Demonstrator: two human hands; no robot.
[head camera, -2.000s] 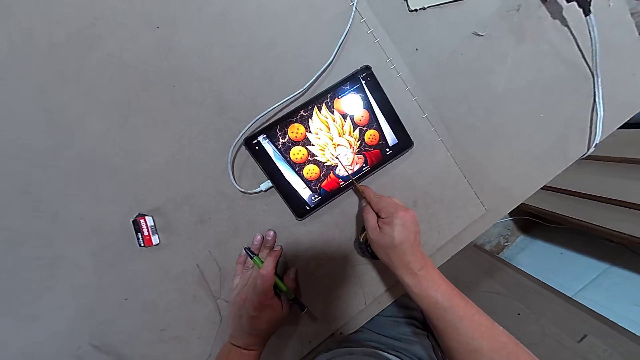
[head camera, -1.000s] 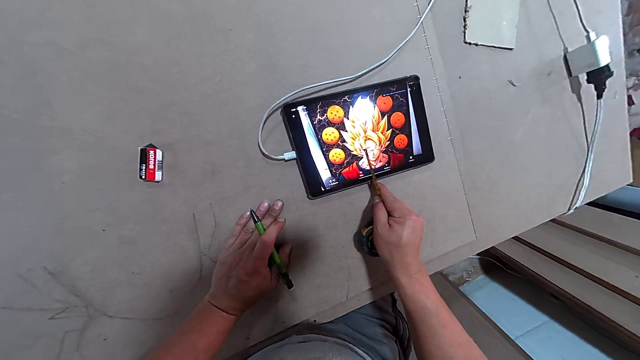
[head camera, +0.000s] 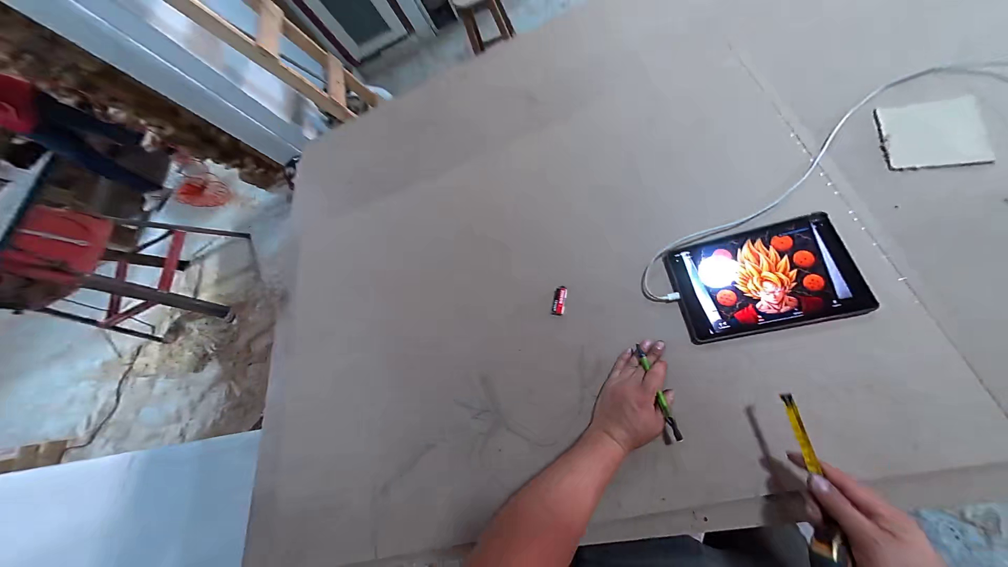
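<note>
My left hand (head camera: 634, 402) rests on the large board, a green and black pen (head camera: 660, 398) held between its fingers. In my right hand (head camera: 862, 512), near the board's front edge, is a tape measure with a short length of yellow blade (head camera: 802, 437) pulled out. A tablet (head camera: 772, 277) lies beyond both hands, its lit screen showing a cartoon figure with flame-like hair among orange balls. A white cable (head camera: 776, 203) is plugged into its left side. To the left of the tablet lies a small red and black eraser or battery-like item (head camera: 559, 301); which it is, I cannot tell.
Faint pencil-like lines mark the board (head camera: 441, 260). A pale square offcut (head camera: 935, 132) lies at the far right, past a row of small marks. Beyond the left edge are a red metal frame (head camera: 169, 272), a person's legs (head camera: 98, 142) and a wooden ladder-like frame (head camera: 295, 51).
My right hand has moved away from the tablet's lower edge and now holds the tape measure with its blade showing. The view has swung left. My left hand still holds the pen.
</note>
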